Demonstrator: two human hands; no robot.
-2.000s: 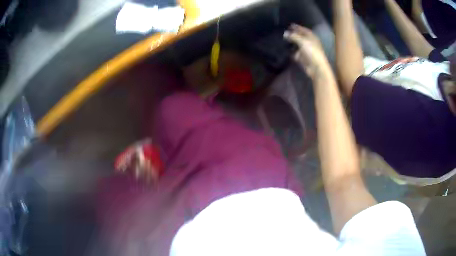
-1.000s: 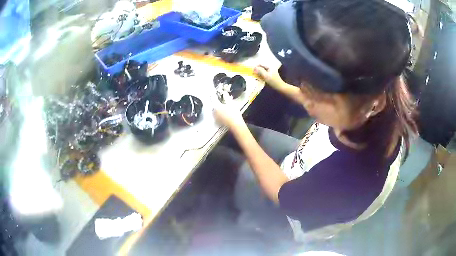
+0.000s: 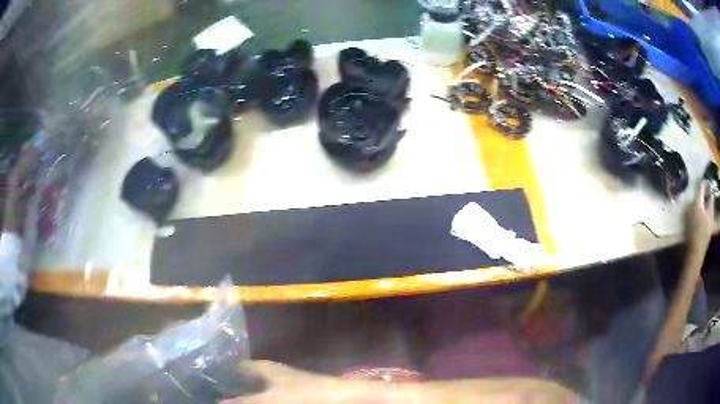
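A clear, crinkly plastic bag [image 3: 185,351] with something dark inside is at the lower left, below the table's front edge. My right forearm lies across the bottom of the picture, and my right hand [image 3: 256,380], blurred and partly cut off, grips the bag's right side. I cannot make out my left hand. Glossy black round shells [image 3: 359,126] stand in clusters on the whitish table [image 3: 442,170]. A flat black mat [image 3: 331,241] lies along its front edge, with a crumpled white tissue [image 3: 489,233] on its right end.
A tangled heap of wired ring parts [image 3: 525,55] lies at the back right, near a blue bin [image 3: 655,47]. Another person's hand [image 3: 703,209] is at the right edge. A pale sleeve [image 3: 24,347] shows at the left. A clear container [image 3: 440,31] stands at the back.
The view has swung left from the neighbouring worker to the black mat and shells. The plastic bag and my right forearm have come into view at the bottom.
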